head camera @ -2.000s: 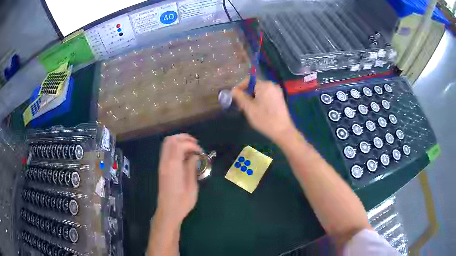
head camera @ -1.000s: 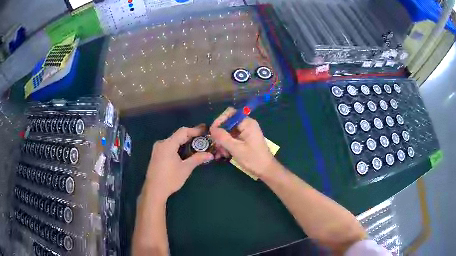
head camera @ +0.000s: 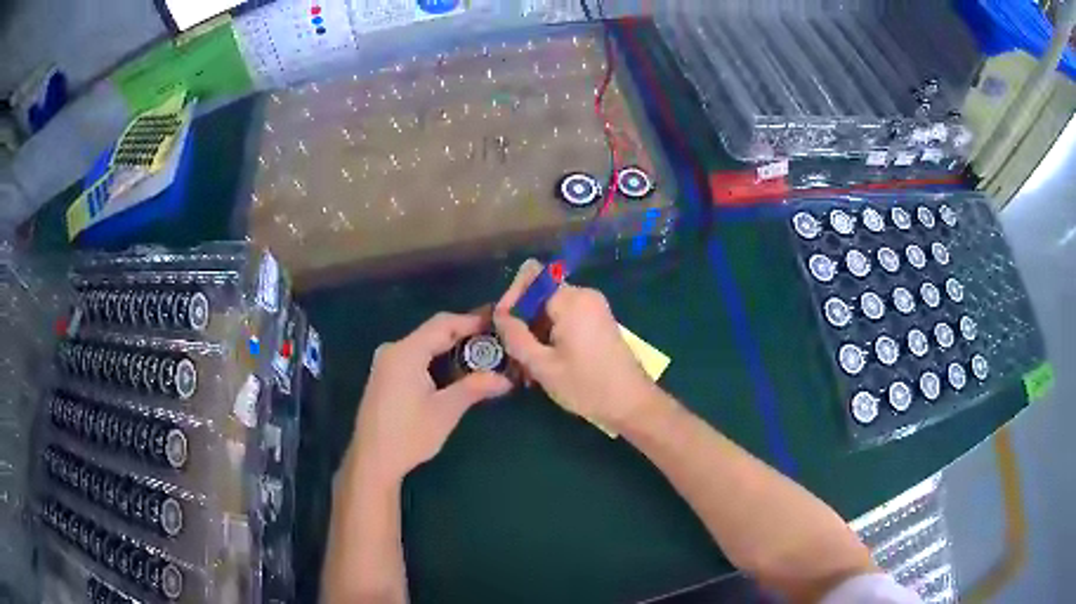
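My left hand (head camera: 431, 383) holds a round component (head camera: 483, 352) with a black rim and silver-white centre between thumb and fingers, face up above the green mat. My right hand (head camera: 578, 354) holds a blue pen tool (head camera: 539, 291) with a red spot. The tool's lower end is close to the component's right edge; its tip is hidden by my fingers, so contact cannot be told. A thin red lead (head camera: 604, 106) runs up from behind the tool. The yellow sticker backing sheet (head camera: 643, 361) is partly covered by my right hand.
The centre tray (head camera: 389, 153) has two discs at its right front. Left blister trays (head camera: 242, 425) hold discs on edge. The right blister tray (head camera: 1003, 295) holds discs flat in rows. Empty ribbed trays (head camera: 814, 83) stand rear right. Sticker sheets on a blue holder (head camera: 165, 177) are rear left.
My right hand has come from the centre tray to my left hand, where the component is now held. Two discs now show in that tray. Over the last second the hands have barely moved.
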